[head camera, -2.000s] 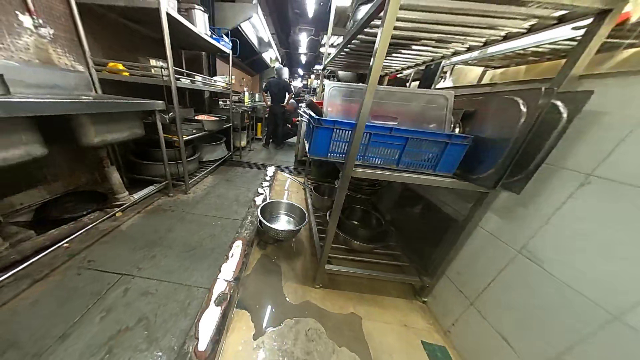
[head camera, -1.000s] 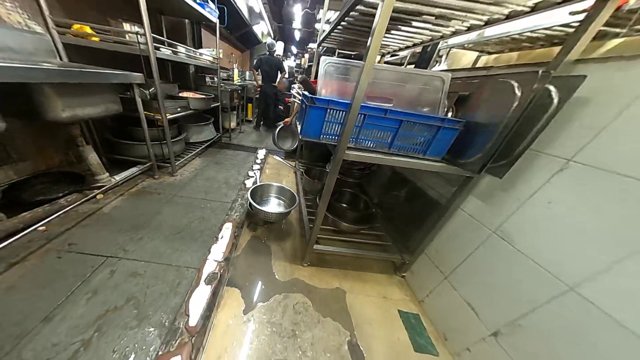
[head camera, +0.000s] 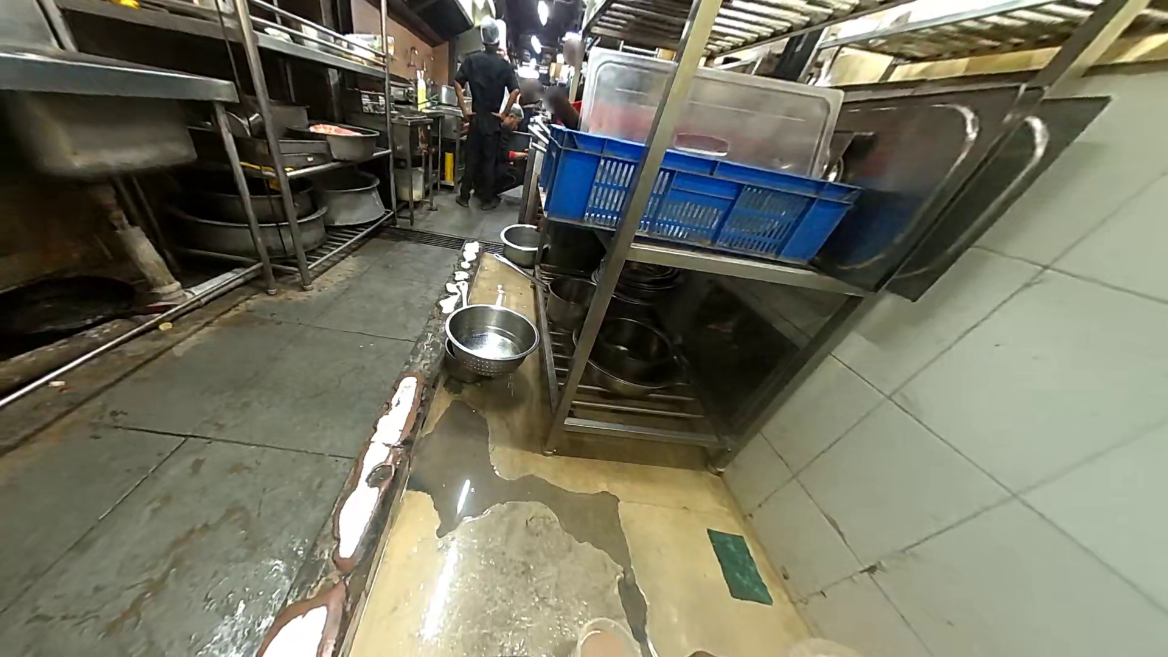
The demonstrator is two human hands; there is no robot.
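Note:
Neither my left hand nor my right hand is in the head view, so what they hold cannot be seen. A perforated metal colander (head camera: 492, 339) rests low on the wet ledge, over another dark vessel. Beyond it, a metal pot (head camera: 521, 245) stands beside the steel rack. On the rack's middle shelf is a blue plastic crate (head camera: 703, 203) with a clear plastic container (head camera: 712, 114) in it. Several metal pots (head camera: 636, 351) fill the bottom shelf.
A steel rack post (head camera: 630, 228) rises beside the ledge. Water (head camera: 511, 493) lies on the yellowish floor. The broken curb (head camera: 379, 465) borders grey floor slabs. A sink (head camera: 100, 132) and pan shelves line the left. People stand farther back, one in dark clothes (head camera: 485, 100).
A pot hanging by the rack a second ago is no longer there; one now stands on the floor near that place. Another vessel now shows under the colander.

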